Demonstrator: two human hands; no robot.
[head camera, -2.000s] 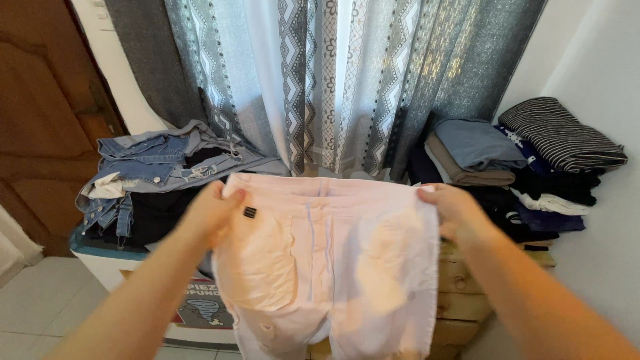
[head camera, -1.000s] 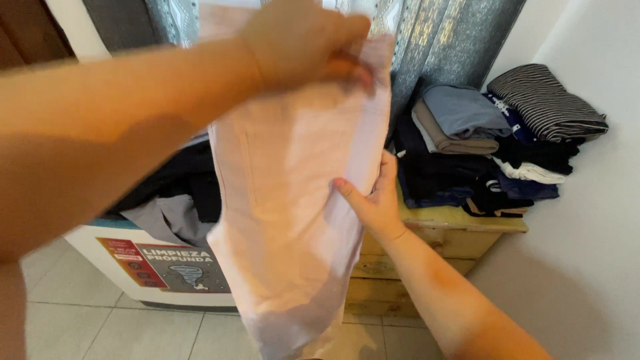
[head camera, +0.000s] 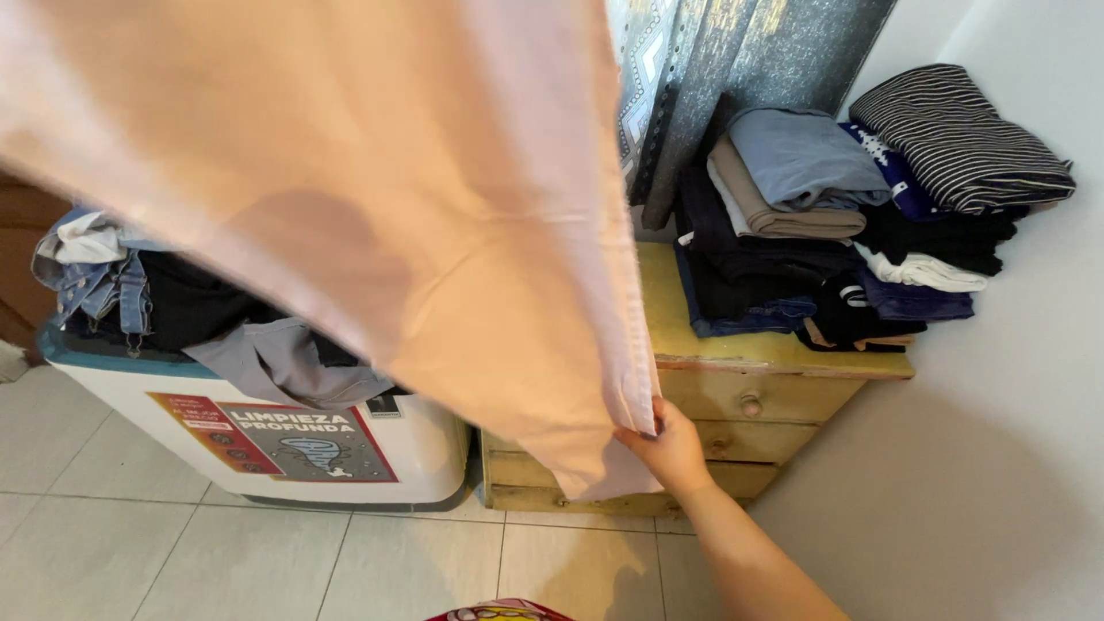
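Pale pink trousers (head camera: 466, 224) stretch across the upper left and middle of the view, close to the camera. My right hand (head camera: 668, 444) pinches their lower edge between thumb and fingers, in front of the wooden drawers. My left hand is out of view. The trousers hide part of the curtain and of the heap of clothes behind them.
A white washing machine (head camera: 431, 448) bears unfolded clothes, with denim (head camera: 95, 276) and a grey garment (head camera: 289, 358). On the right, a wooden chest of drawers (head camera: 707, 349) holds folded stacks, topped by a blue-grey garment (head camera: 802, 155) and a striped one (head camera: 957, 142). A white wall stands at right.
The trousers were held up by the waistband in both hands, then folded lengthwise. My right hand has moved down to their lower edge; my left hand has left the view.
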